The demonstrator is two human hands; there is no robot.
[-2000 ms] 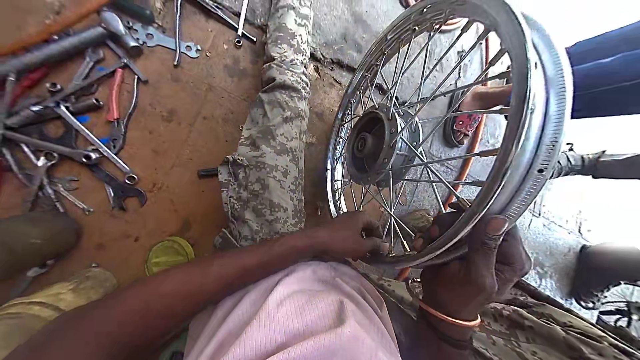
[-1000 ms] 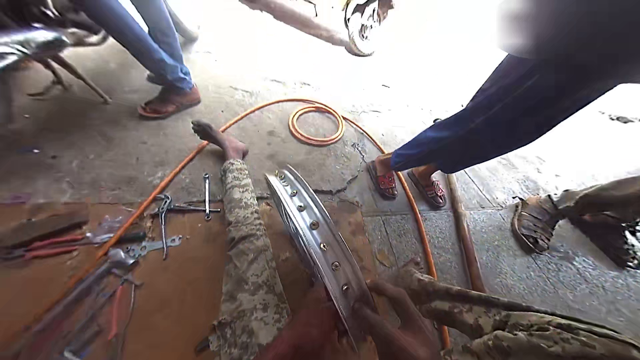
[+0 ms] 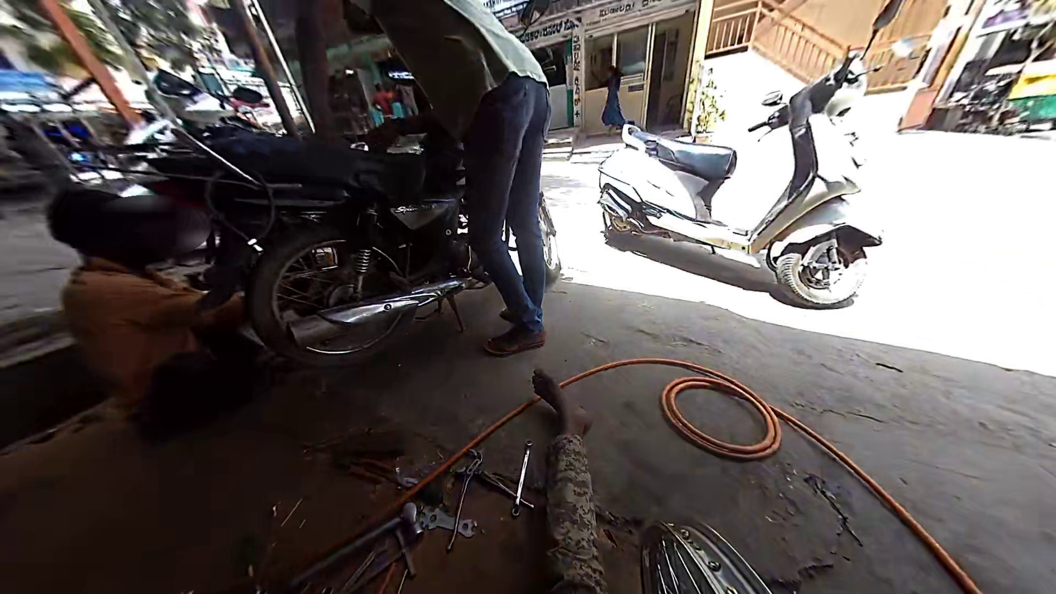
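Neither my left hand nor my right hand shows; the view has lifted above them. At the bottom edge stands part of a spoked metal wheel rim (image 3: 701, 561), its lower part cut off. Left of it my leg in camouflage trousers (image 3: 573, 503) stretches forward along the floor, the foot bare. A combination wrench (image 3: 522, 478) lies just left of the leg. Beside that are pliers (image 3: 466, 495), a flat metal spanner plate (image 3: 445, 521) and a hammer (image 3: 408, 518) among other tools.
An orange hose (image 3: 722, 450) runs across the floor with a coil right of my foot. A motorcycle (image 3: 355, 223) stands ahead left, one person (image 3: 136, 322) crouching behind it and another in jeans (image 3: 507, 190) standing beside it. A white scooter (image 3: 734, 198) is parked in sunlight.
The view has swung up from the wheel and floor to the street. Both hands, seen on the rim before, have left the frame; only part of the rim remains at the bottom.
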